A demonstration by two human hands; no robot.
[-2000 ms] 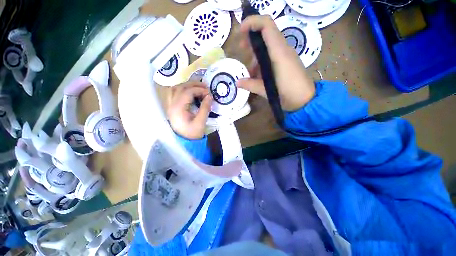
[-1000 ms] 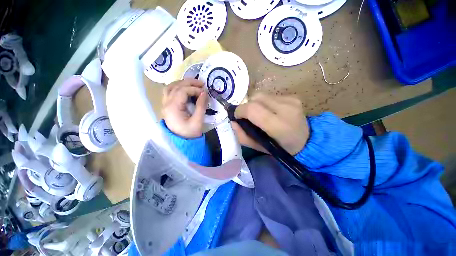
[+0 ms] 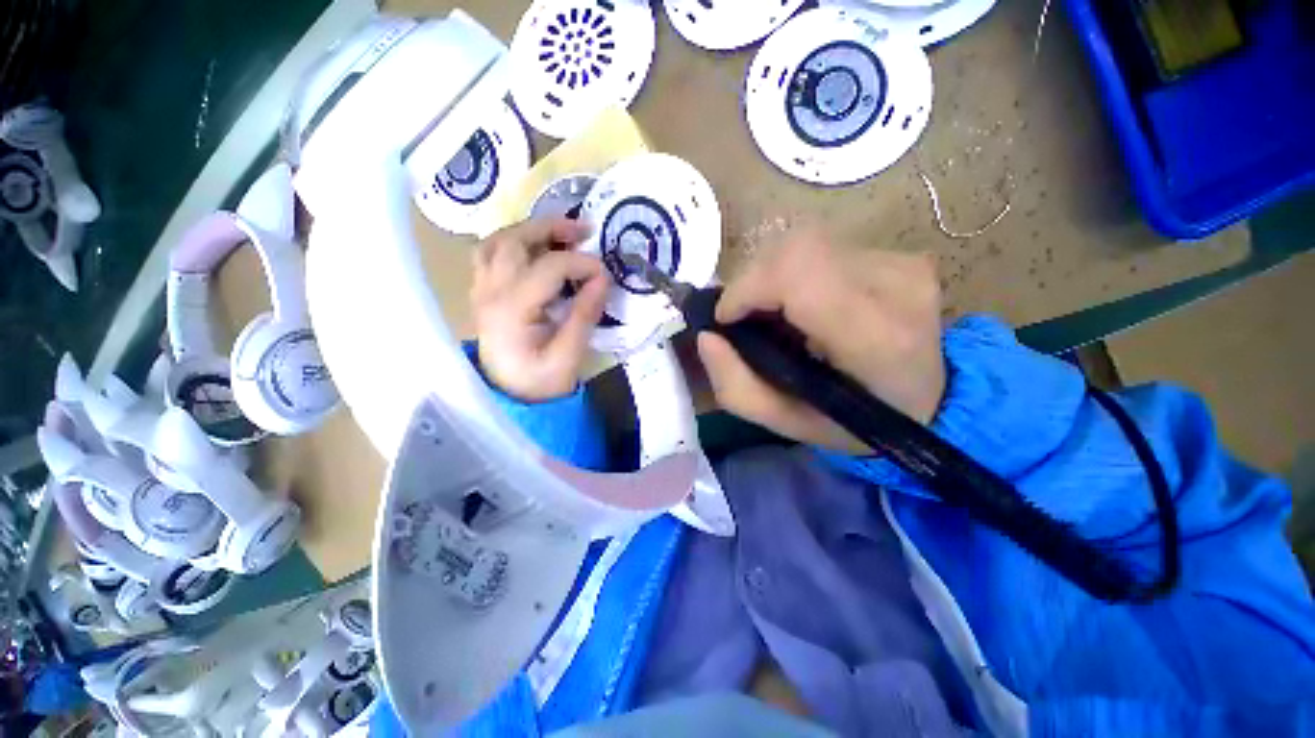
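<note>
A white speaker plate [image 3: 689, 202] with a dark-ringed driver stands tilted over the pale yellow block [image 3: 613, 137]. My left hand [image 3: 537, 306] is at the plate's left edge, thumb and forefinger pinched close to the driver; a wire between them is too small to tell. My right hand [image 3: 844, 339] grips the black soldering iron [image 3: 923, 454], its metal tip at the driver's lower part. The white headphone arch [image 3: 378, 274] lies close to the camera, left of my left hand. Its open ear-cup housing [image 3: 483, 577] shows a small circuit board inside.
Other speaker plates [image 3: 909, 101] and a perforated plate [image 3: 584, 65] lie behind on the brown board. A blue tray [image 3: 1171, 202] with a yellowish sponge [image 3: 1190, 32] is at the upper right. A curved thin strand [image 3: 963, 231] lies near dark specks. White cat-ear headphones [image 3: 173, 490] are piled at left.
My right hand first took up a low grip on the iron, bringing its tip to the plate. Since then it has shifted slightly right, with the tip on the driver. My left hand has barely moved.
</note>
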